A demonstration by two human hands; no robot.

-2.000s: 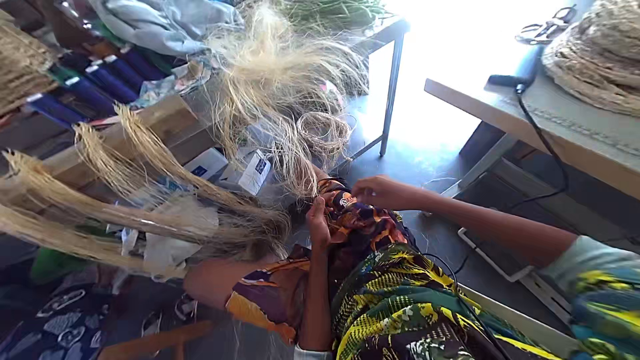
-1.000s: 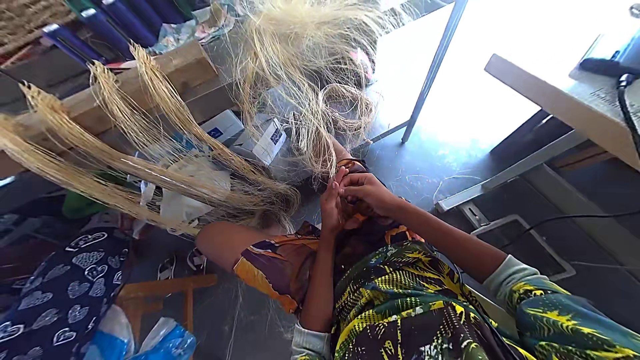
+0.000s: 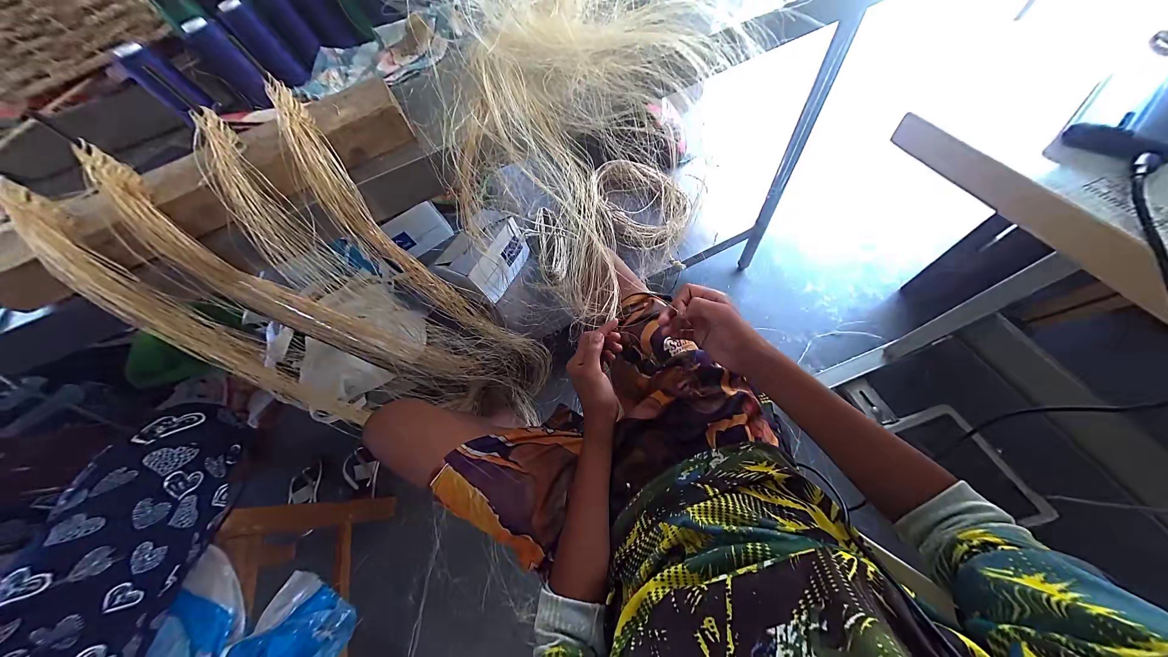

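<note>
My left hand (image 3: 595, 367) is over my lap, its fingertips pinched on thin pale fiber strands at the lower end of a loose fiber bundle (image 3: 557, 82). Just right of it is my right hand (image 3: 707, 324), fingers curled, above the patterned cloth (image 3: 657, 401); whether it pinches a strand cannot be told. A coil of twisted fiber cord (image 3: 643, 205) lies beyond my hands. To the left, several long hanks of pale fiber (image 3: 246, 310) hang from a wooden beam (image 3: 365, 123) and droop toward my knee.
A table corner (image 3: 1022, 196) with a black cable (image 3: 1145, 201) is at right. A metal table leg (image 3: 803, 137) stands ahead. Small white boxes (image 3: 493, 260) lie beyond my knee. At lower left are a heart-print cloth (image 3: 119, 520), a wooden stool (image 3: 301, 516) and blue plastic bags (image 3: 297, 620).
My right hand, close against my left one second ago, is now apart from it to the right. The view has shifted, bringing the stool and heart-print cloth more into sight.
</note>
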